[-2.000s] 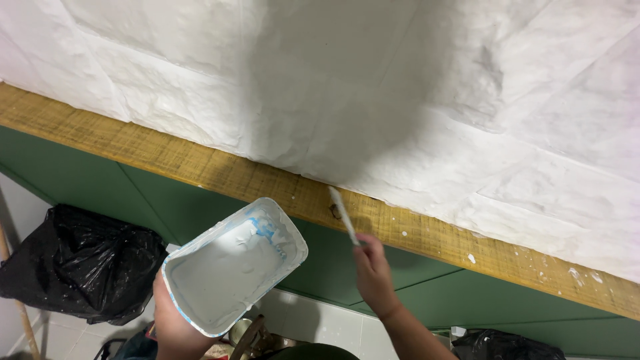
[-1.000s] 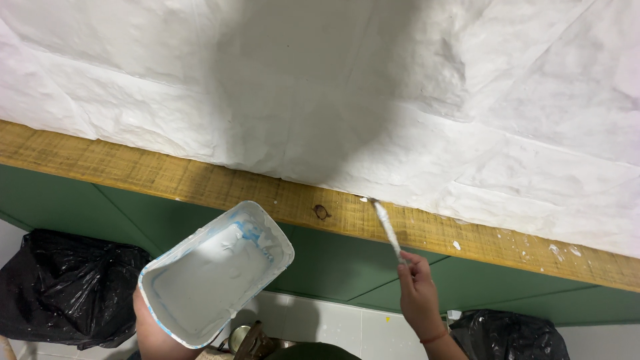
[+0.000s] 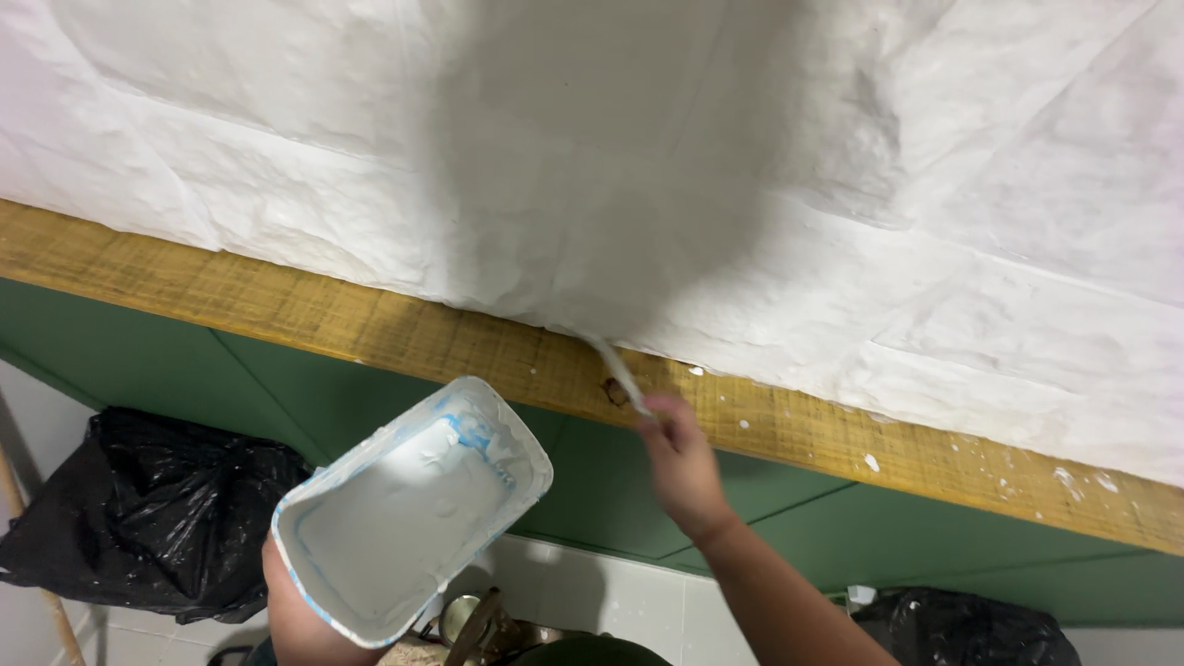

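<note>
My left hand (image 3: 310, 606) supports a rectangular plastic tub (image 3: 407, 513) from below, its fingers mostly hidden by it. White paint or a similar paste coats the inside, with blue showing near the far end. My right hand (image 3: 680, 453) grips a thin whitish tool (image 3: 620, 370), slightly blurred; its kind is unclear. The tool's far end meets the lower edge of the rough white wall covering (image 3: 573, 203), just above the wooden ledge (image 3: 425, 338). A dark knot in the wood lies beside the tool.
White spots mark the ledge to the right. Green panelling (image 3: 786, 527) runs below it. One black plastic bag (image 3: 176, 509) lies at the left by a wooden pole (image 3: 42, 573), another (image 3: 967, 629) at the lower right. A metal can (image 3: 458, 615) stands near the tiled floor (image 3: 638, 597).
My right hand and the tool moved right along the ledge between the two earlier frames, and are now back left near the knot. My left hand still holds the tub.
</note>
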